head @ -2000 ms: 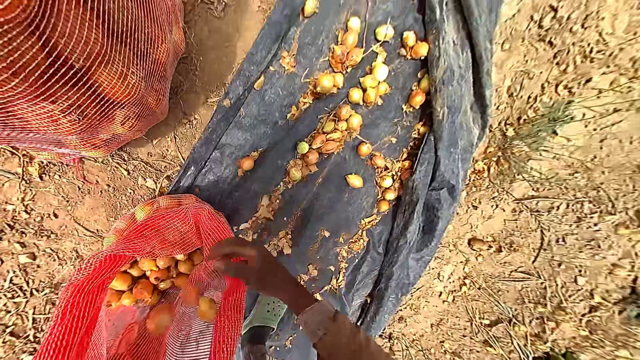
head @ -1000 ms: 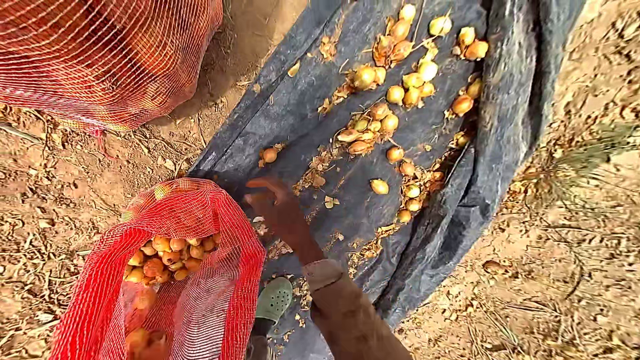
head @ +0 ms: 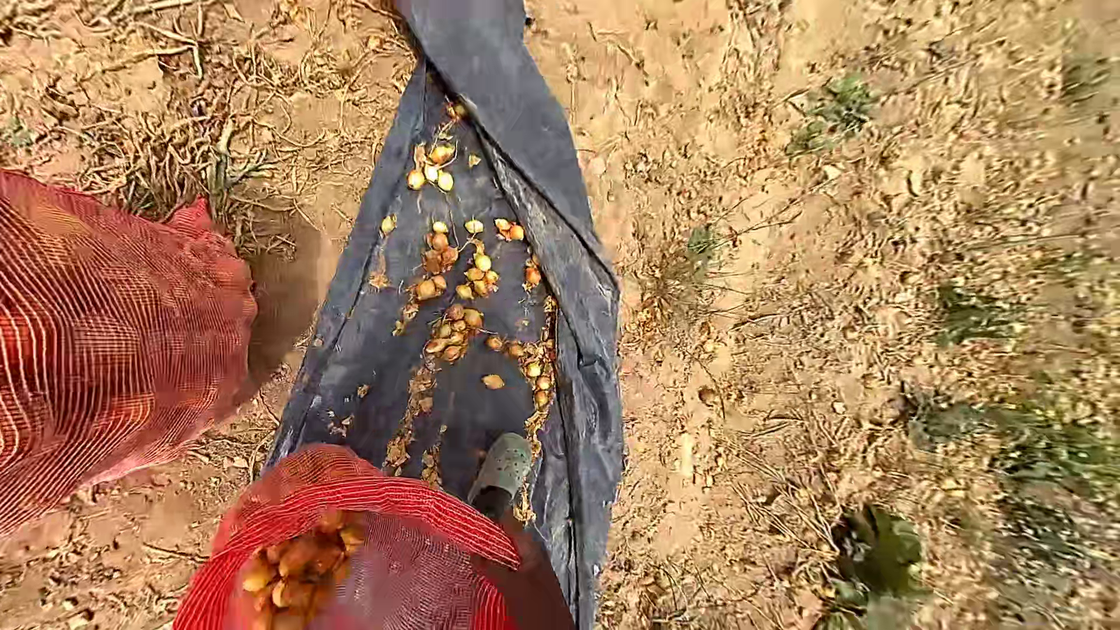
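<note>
An open red mesh bag stands at the bottom, with small onions inside it. Beside its right rim is a blurred brown shape; whether it is my right hand, my sleeve or my leg cannot be told. My left hand does not show. Beyond the bag, a dark plastic sheet lies on the soil, bearing scattered onions and dry skins. A green clog on a foot rests on the sheet, just right of the bag.
A large, full red mesh sack stands at the left, apart from the sheet. The sheet's right side is folded over. Dry soil with straw and small weeds borders it, and dry stalks lie at the upper left.
My right hand, earlier over the bag's opening and then over the sheet, has left that spot. The clog shows more fully on the sheet. The view has shifted and turned.
</note>
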